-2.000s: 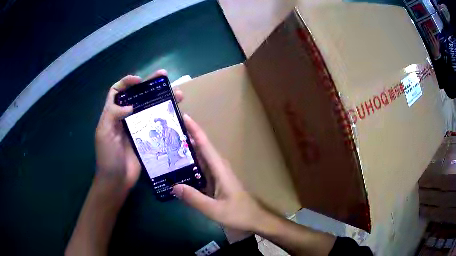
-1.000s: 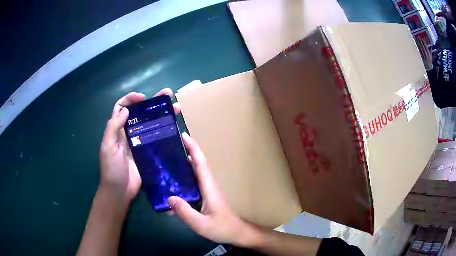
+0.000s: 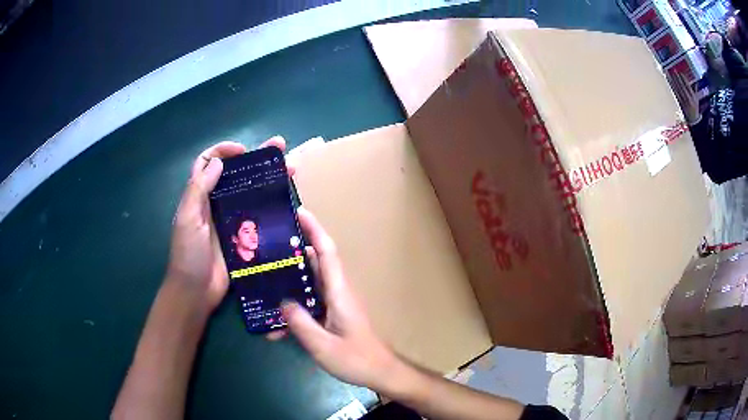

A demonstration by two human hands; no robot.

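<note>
A dark smartphone [image 3: 261, 221] is held upright above the green bench, left of the picture's middle. Its lit screen shows a picture of a person with a yellow band below. My left hand [image 3: 199, 225] is bare and grips the phone's left side and upper corner. My right hand [image 3: 340, 312] is bare and lies along the phone's right side, with the thumb over the lower screen. Its fingers are partly hidden behind the phone. I cannot tell how much weight the right hand bears.
A large shipping carton [image 3: 631, 213] with red lettering lies on the right, its flaps spread over the green bench [image 3: 98, 279]. A pale rail [image 3: 156, 82] edges the bench. Stacked cartons [image 3: 709, 308] stand at the lower right. A person in dark clothes [image 3: 726, 135] is at the upper right.
The screen went from a pale drawing to a dark blue display, and now shows a person with a yellow band. Both hands still hold the phone. The camera view has shifted slightly.
</note>
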